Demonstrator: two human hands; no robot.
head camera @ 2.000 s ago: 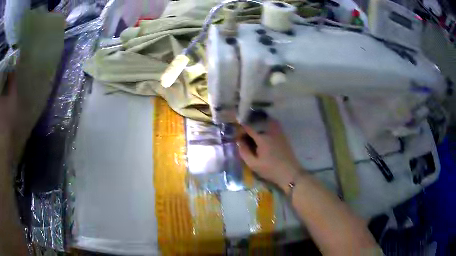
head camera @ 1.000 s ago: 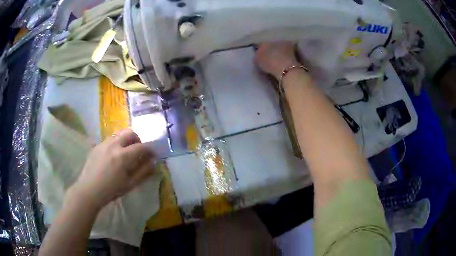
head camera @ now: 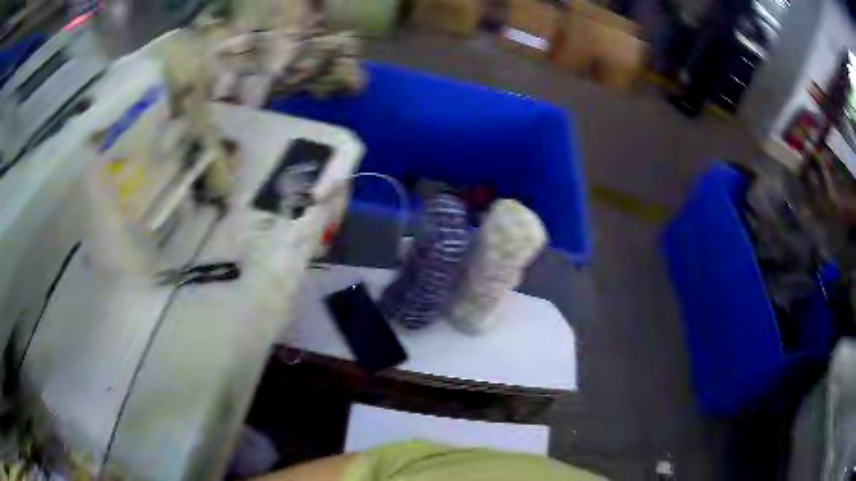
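The view is blurred. Neither my left hand nor my right hand shows; only a light green sleeve with a bit of forearm crosses the bottom edge. The white sewing machine's right end, with blue lettering and a yellow sticker, is at the left. Black-handled thread snips lie on the machine table. A flat black rectangle, perhaps a phone, lies on a lower white shelf. A dark plaid cloth bundle and a pale one stand side by side next to it.
A blue bin stands behind the shelf, and another blue bin holding dark cloth is at the right. Grey floor runs between them. A black patch is on the table corner. Crumpled cloth hangs behind the machine.
The view has swung right, away from the needle. Both hands, the green cloth and the olive strip have left the picture. The shelf, bundles and blue bins now show more fully.
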